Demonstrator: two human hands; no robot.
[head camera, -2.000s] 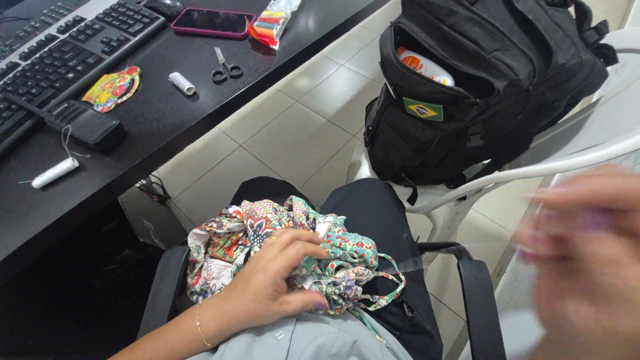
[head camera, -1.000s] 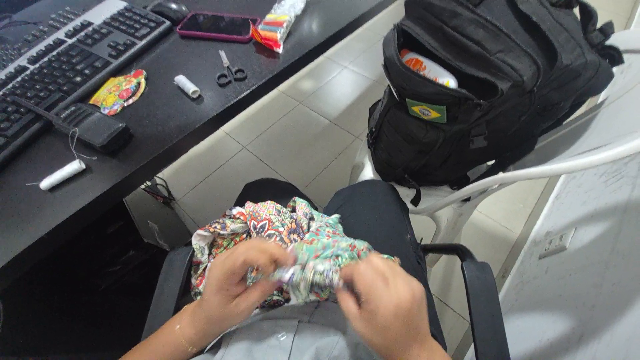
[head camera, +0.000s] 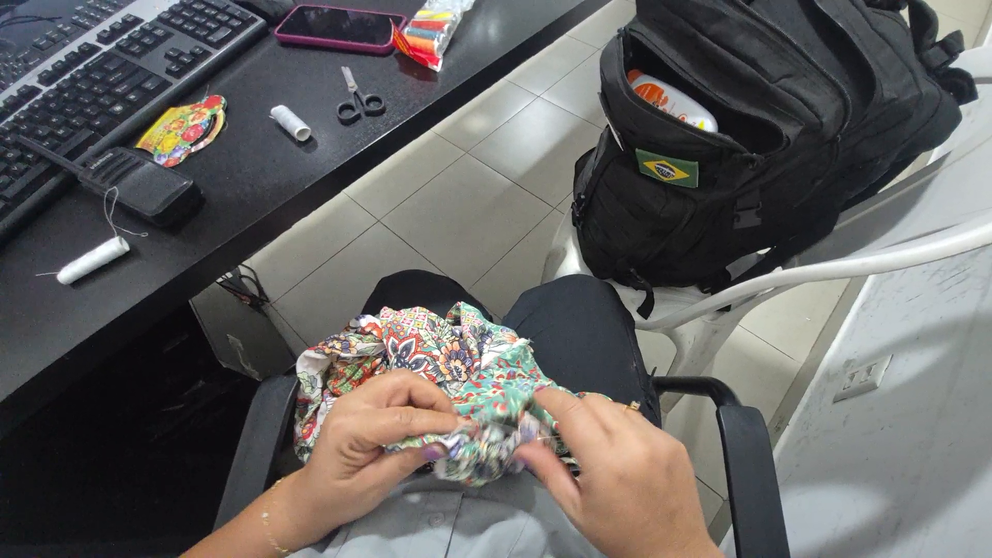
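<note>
A patterned fabric piece (head camera: 434, 349), floral in red, white and green, lies bunched over my lap. Its gathered edge is pinched between the thumb and fingers of my left hand (head camera: 387, 442). Opposite, my right hand (head camera: 612, 457) grips the same edge with thumb and forefinger; the cloth between the two hands is blurred. Whether a needle is there, I cannot tell. On the black desk are a white thread spool (head camera: 94, 260) with a loose strand, a second white spool (head camera: 291, 122) and small scissors (head camera: 359, 101) with black handles.
The desk also holds a keyboard (head camera: 116, 85), a handheld radio (head camera: 143, 186), a colourful card (head camera: 182, 132), a phone in a pink case (head camera: 339, 29) and a plastic packet (head camera: 431, 32). A black backpack (head camera: 713, 201) sits on a white plastic chair (head camera: 790, 275). Chair armrests (head camera: 748, 457) flank my lap.
My right hand was raised at the right, away from the cloth, two seconds ago; it has come down to the fabric. My left hand went from resting on the cloth to pinching its edge.
</note>
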